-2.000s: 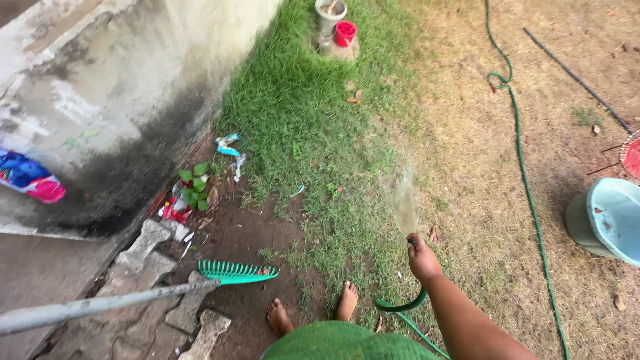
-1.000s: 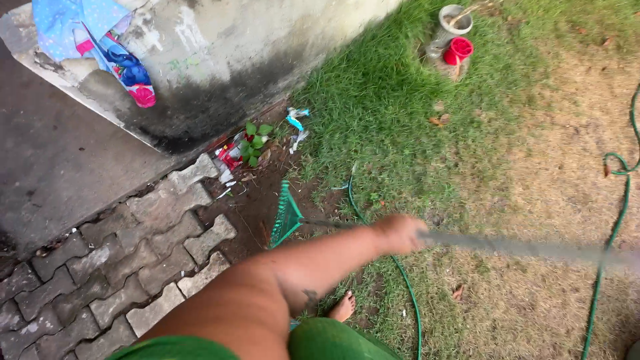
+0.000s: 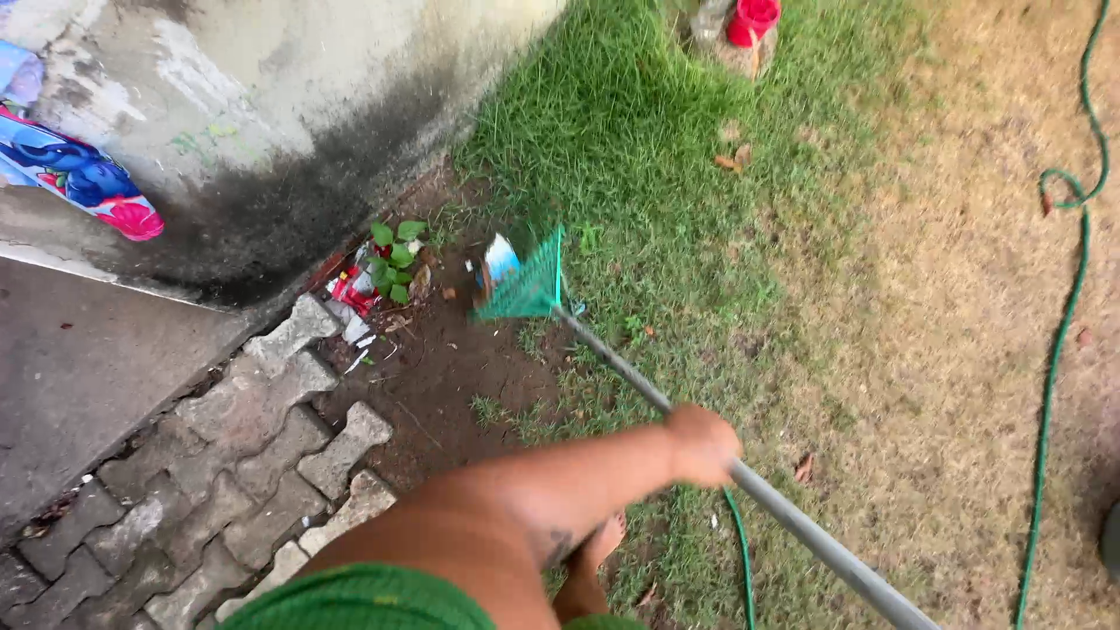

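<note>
My left hand [image 3: 704, 444] grips the grey pole [image 3: 814, 529] of a rake, with my arm stretched across from the lower left. The rake's green plastic head [image 3: 529, 284] is at the edge of bare soil and grass, its tines blurred and pointing left. A blue-and-white piece of litter [image 3: 500, 260] lies against the tines. Red and white litter [image 3: 354, 293] is beside a small leafy plant [image 3: 398, 262] by the wall. Near my bare foot [image 3: 605, 541] runs a green hose [image 3: 742, 551]. My right hand is out of view.
A stained wall [image 3: 350, 96] with colourful cloth [image 3: 83, 175] on it stands at upper left. Interlocking concrete pavers [image 3: 280, 455] lie below it. A red pot [image 3: 754, 19] is at the top, another stretch of green hose [image 3: 1063, 350] at right, and a container's edge [image 3: 1111, 542] at far right.
Two seconds ago my right hand held the hose spraying water and the rake head lay by my feet. Since one second ago, the rake head has moved from beside the pavers up to the blue-and-white litter.
</note>
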